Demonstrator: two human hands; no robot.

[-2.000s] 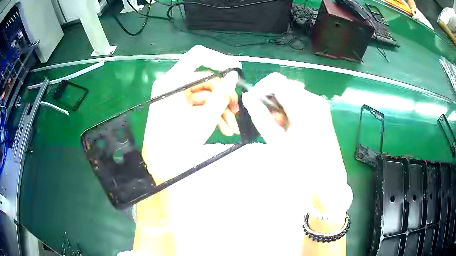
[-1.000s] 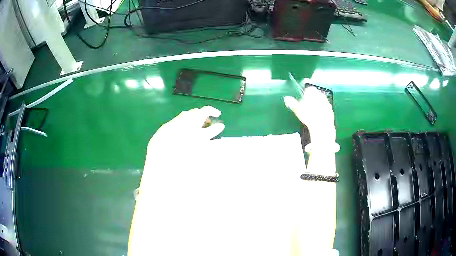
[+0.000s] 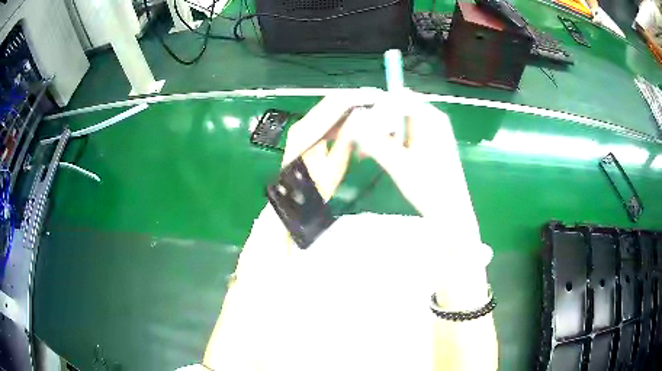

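A black phone middle frame (image 3: 301, 203) is held tilted in front of me, its solid end with camera holes pointing down and left. My left hand (image 3: 319, 156), overexposed white, holds it; its far end is hidden among my fingers. My right hand (image 3: 399, 138) is at the frame's far end and holds a pale bluish pen-like tool (image 3: 393, 71) that points up. The tool's tip and the fingertips are too bright to make out. A dark beaded bracelet (image 3: 463, 307) is on my right wrist.
Another phone frame (image 3: 270, 129) lies behind my left hand, partly hidden. One more (image 3: 620, 186) lies at the right, above a black pocketed tray (image 3: 586, 290). Beyond the pale strip stand a black computer tower (image 3: 334, 27) and a dark red box (image 3: 485, 49). Open electronics stand at the left.
A second ago my hands were apart, with frames on the bench near them. Now they are together around a raised frame, with the tool upright in my right hand. The view has shifted.
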